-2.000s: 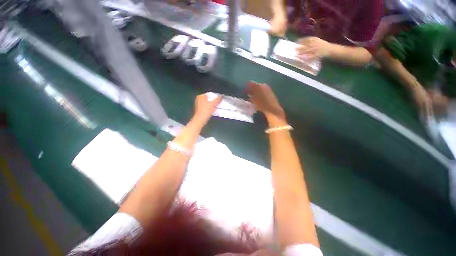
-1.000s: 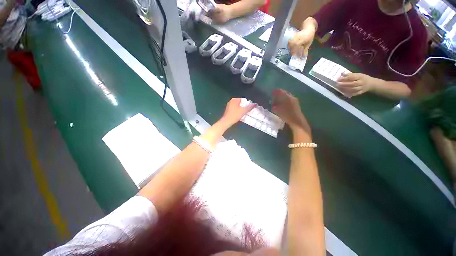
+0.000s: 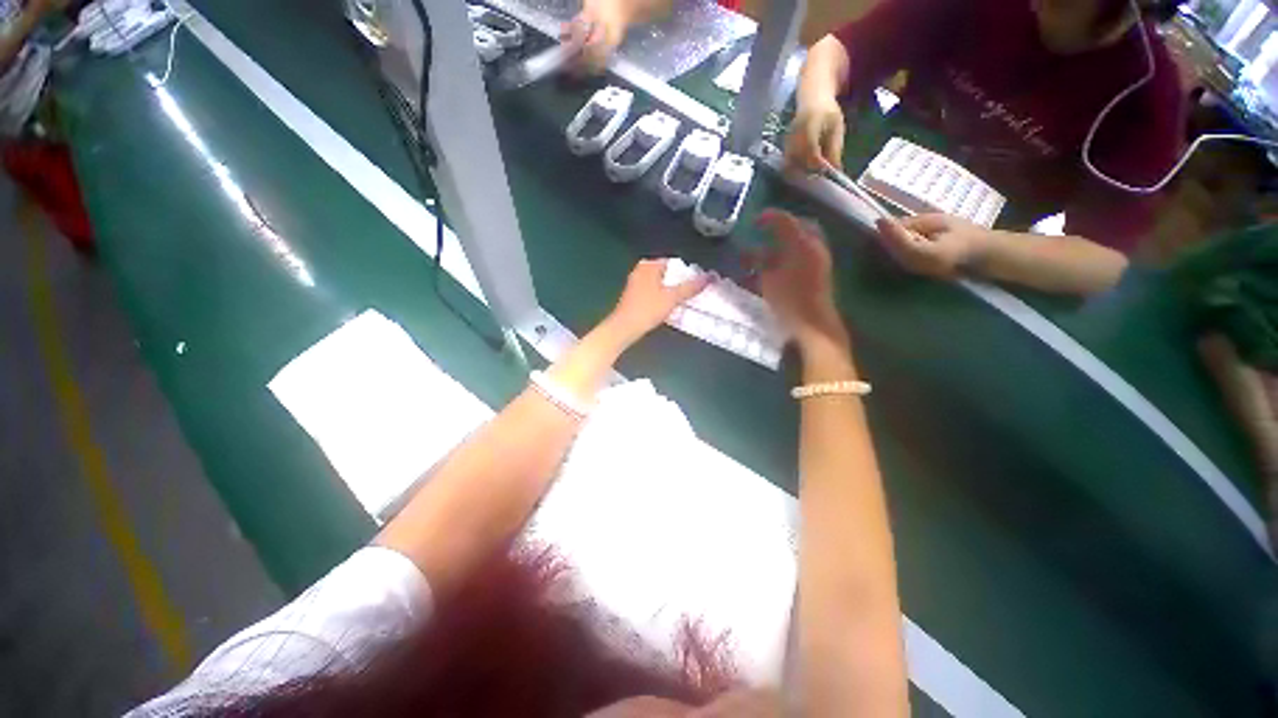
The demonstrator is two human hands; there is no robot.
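Note:
My left hand (image 3: 649,297) holds a white sticker sheet (image 3: 726,317) by its left end, above the green belt. Rows of pale marks show on the sheet. My right hand (image 3: 796,281) is at the sheet's right end, blurred, with fingers bent; whether it holds a sticker cannot be told. A large bright stack of sticker sheets (image 3: 673,491) lies below my forearms. Several white plastic housings (image 3: 688,168) stand in a slanted row on the belt beyond my hands, not touched by them.
A second white stack (image 3: 376,407) lies left of my left forearm. A metal post (image 3: 470,183) with a black cable (image 3: 432,183) rises at left. Opposite, a person's hands (image 3: 932,246) hold a thin strip beside a dotted sheet stack (image 3: 931,183). Pale rails (image 3: 1079,358) edge the belt.
The view has shifted and become sharper since the first frame. My left hand still holds the sheet; my right hand's fingers have moved slightly. The person opposite now holds a strip between both hands.

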